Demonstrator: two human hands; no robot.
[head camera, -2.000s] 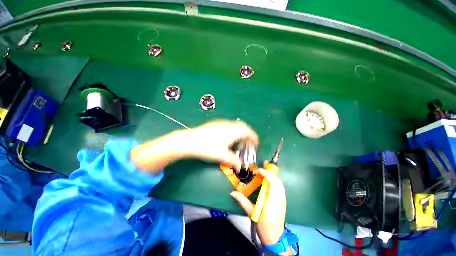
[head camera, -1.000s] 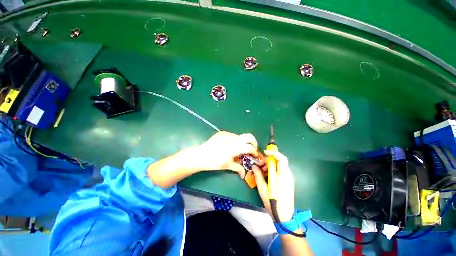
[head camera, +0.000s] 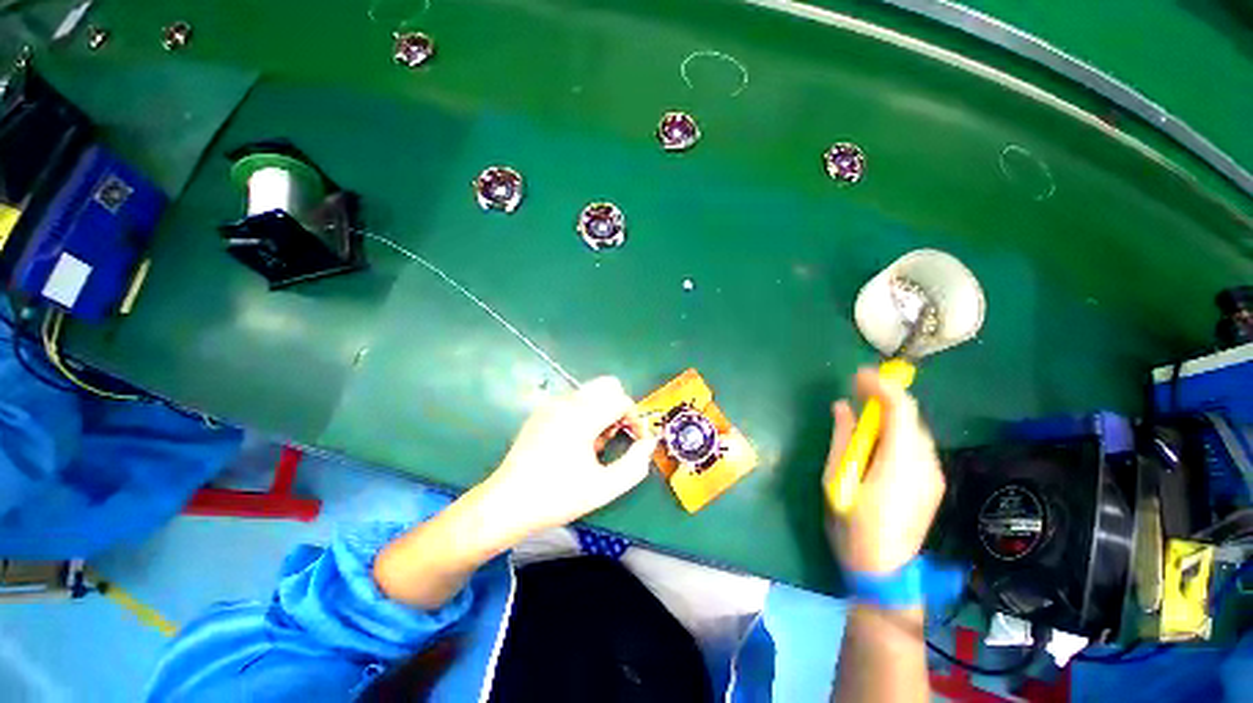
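Note:
The orange fixture (head camera: 723, 474) lies on the green mat with a round stator workpiece (head camera: 691, 435) seated in its middle. My left hand (head camera: 570, 446) is at the fixture's left edge, fingers pinched on the thin solder wire (head camera: 474, 298); a small dark thing also shows between the fingers, too unclear to name. My right hand (head camera: 890, 481) grips the yellow soldering iron (head camera: 859, 442), its tip inside the whitish tip cleaner cup (head camera: 879, 319) against the silvery wad.
The solder spool (head camera: 272, 192) stands at left in a black holder. Two discs (head camera: 499, 190) lie on the mat, and several more (head camera: 844, 162) on the belt behind. A blue soldering station (head camera: 96, 227) is far left. A black fan box (head camera: 1037, 529) is at right.
The workpiece now sits uncovered in the fixture. My right hand has moved right with the iron, from beside the fixture to the cup. My left hand has shifted left.

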